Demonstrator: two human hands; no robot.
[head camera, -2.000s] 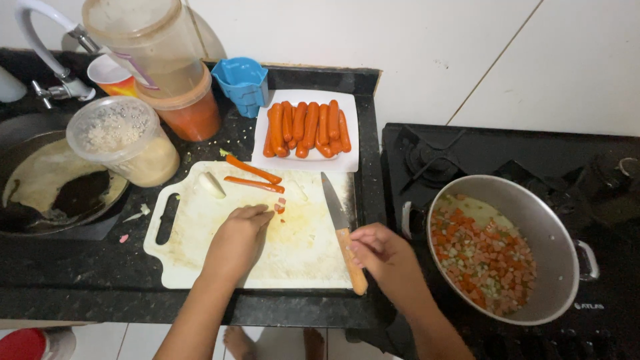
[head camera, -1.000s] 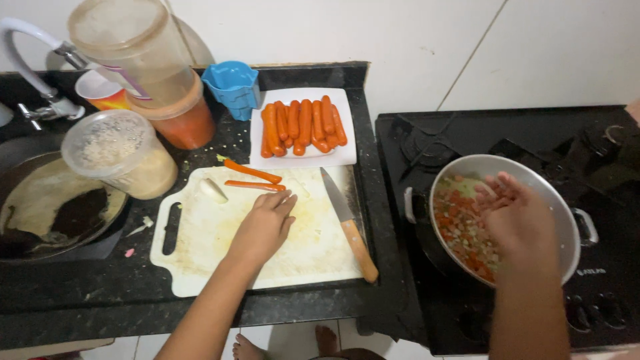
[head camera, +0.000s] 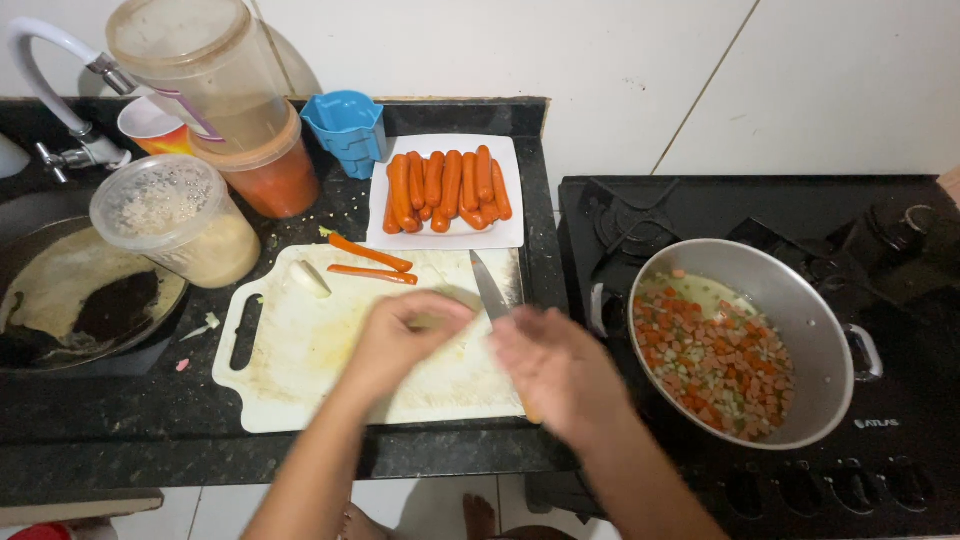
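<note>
My left hand, fingers curled and blurred, is over the middle of the white cutting board; nothing shows in it. My right hand, also blurred, is over the board's right edge and hides part of the knife's handle; whether it touches the knife I cannot tell. The knife has its blade pointing away from me. Two carrot strips and a piece of onion are at the board's upper left. A metal pot on the stove holds diced carrot, sausage and pale bits in liquid.
Behind the board, a white plate holds several sausages, beside a blue plastic cup. Plastic tubs stand at the left, near a faucet and a pan of liquid. The black stove is at the right.
My right hand was over the pot one second ago and is back over the board's right edge. The small bits on the board two seconds ago no longer show there.
</note>
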